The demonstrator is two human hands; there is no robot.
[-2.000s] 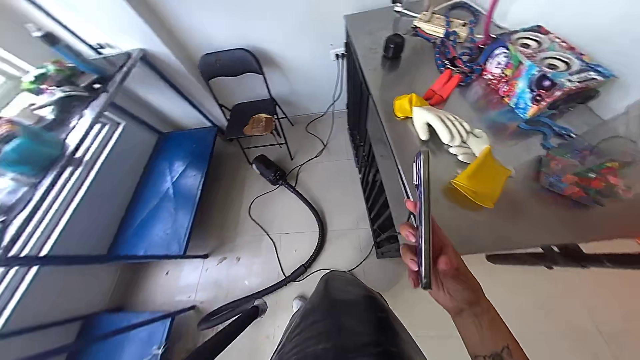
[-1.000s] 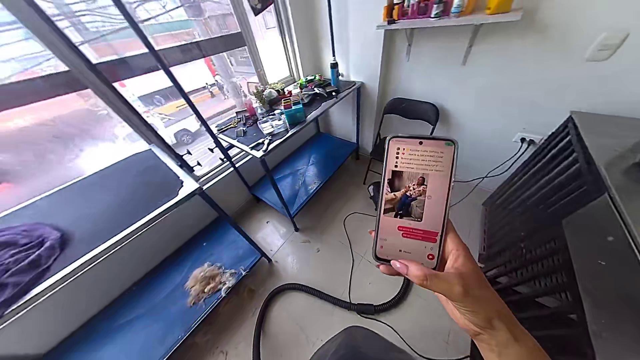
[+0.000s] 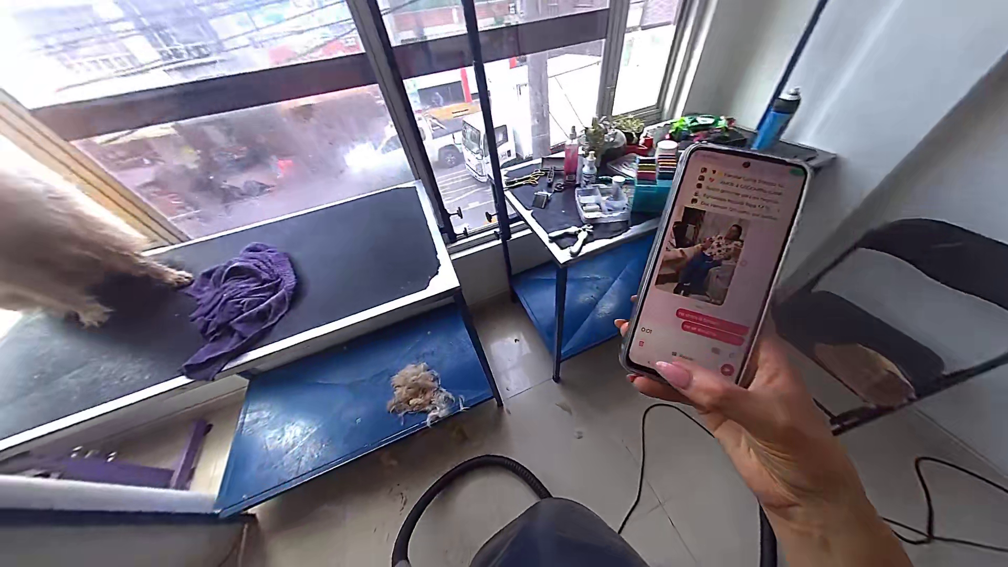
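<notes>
My right hand (image 3: 756,417) holds a smartphone (image 3: 713,268) upright at the right of the head view. Its lit screen faces me and shows a photo with some text, and the thumb rests at the lower edge of the screen. My left hand is out of view. On the black-topped grooming table (image 3: 354,252) at the left lies a crumpled purple towel (image 3: 244,295), beside the paws of a light-furred dog (image 3: 63,236). Only the dog's legs and part of its body show. A clump of cut fur (image 3: 421,391) lies on the blue lower shelf (image 3: 315,417).
A second table (image 3: 551,228) by the window holds pliers, bottles, a parts box and a blue bottle (image 3: 776,118). A black folding chair (image 3: 906,299) stands at the right. A black hose (image 3: 472,465) and a cable (image 3: 646,449) run over the tiled floor.
The view has swung far left, from the metal counter with gloves to the window and the dog. The phone, first seen edge-on, now shows its screen, still in my right hand.
</notes>
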